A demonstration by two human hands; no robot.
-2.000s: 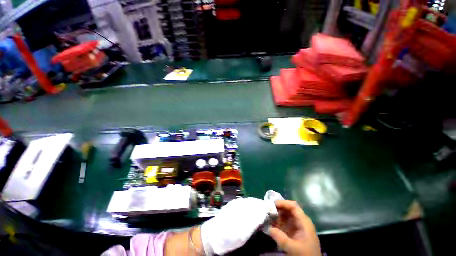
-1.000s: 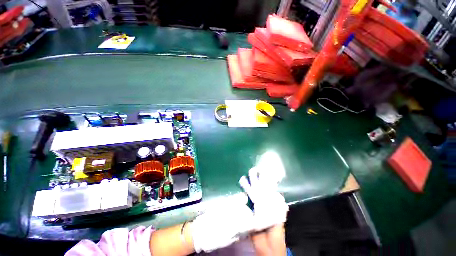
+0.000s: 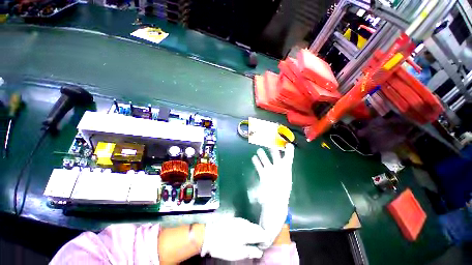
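My left hand, in a white glove, grips the cuff of the white glove on my right hand at the wrist. My right hand is raised with its fingers spread and holds nothing. A blue strap shows at the right wrist. The power board lies component side up to the left of my hands, untouched. It carries white heatsinks, copper-orange chokes and a yellow-taped transformer.
A black barcode scanner with cable and a screwdriver lie left of the board. A tape roll, pale paper and yellow ring lie beyond my right hand. Red foam pads are stacked behind; another lies far right.
The right hand, bare at first, is now gloved, with its fingers up and spread. The left hand has moved to its cuff. The view has shifted right and tilted; the board still lies flat.
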